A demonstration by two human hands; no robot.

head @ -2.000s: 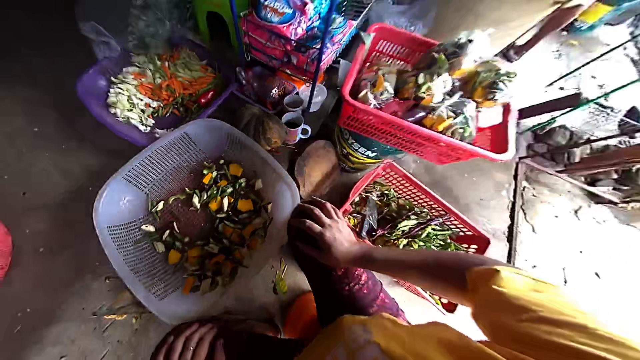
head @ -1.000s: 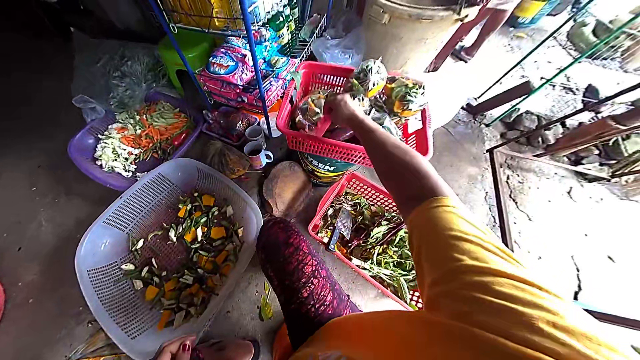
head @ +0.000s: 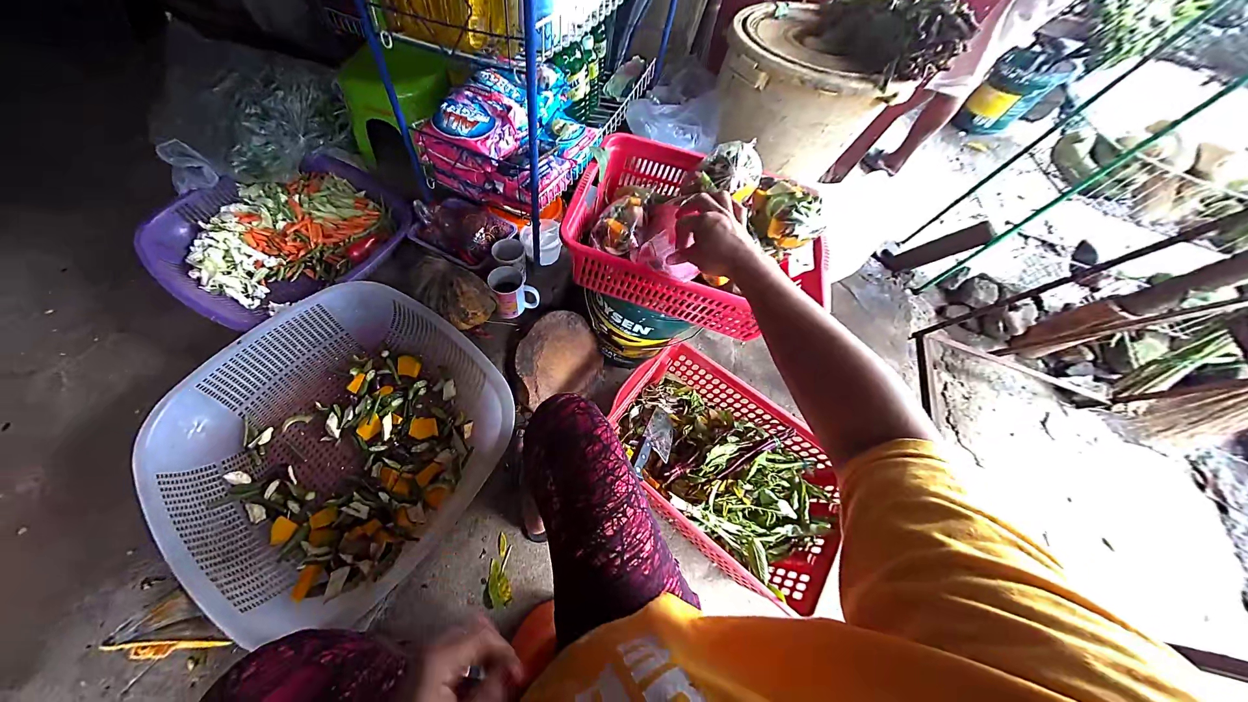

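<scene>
My right hand [head: 715, 234] reaches into the upper red plastic basket [head: 673, 302], its fingers at a pink plastic bag [head: 661, 237]; whether they grip it is unclear. Around it lie clear bags of cut vegetables [head: 785, 213]. Blurred, my left hand [head: 468, 663] is low by my knee, and its grip does not show. Left of my legs, a whitish plastic basket [head: 185, 419] holds cut squash [head: 423, 428] and other vegetable pieces. The lower red basket [head: 726, 561] contains leafy greens [head: 751, 497] and a knife [head: 655, 441].
A purple basket [head: 161, 244] of shredded vegetables stands back left, near mugs [head: 509, 292] and a wire rack [head: 533, 127]. Beneath the upper red basket is a paint bucket [head: 634, 327]. A large lidded bin [head: 780, 107] and another person's legs [head: 912, 122] are behind. Metal bars run along the right.
My right hand has moved from my knee into the upper red basket, where the bagged vegetables lie. My left hand has shifted at the bottom edge. The view has shifted.
</scene>
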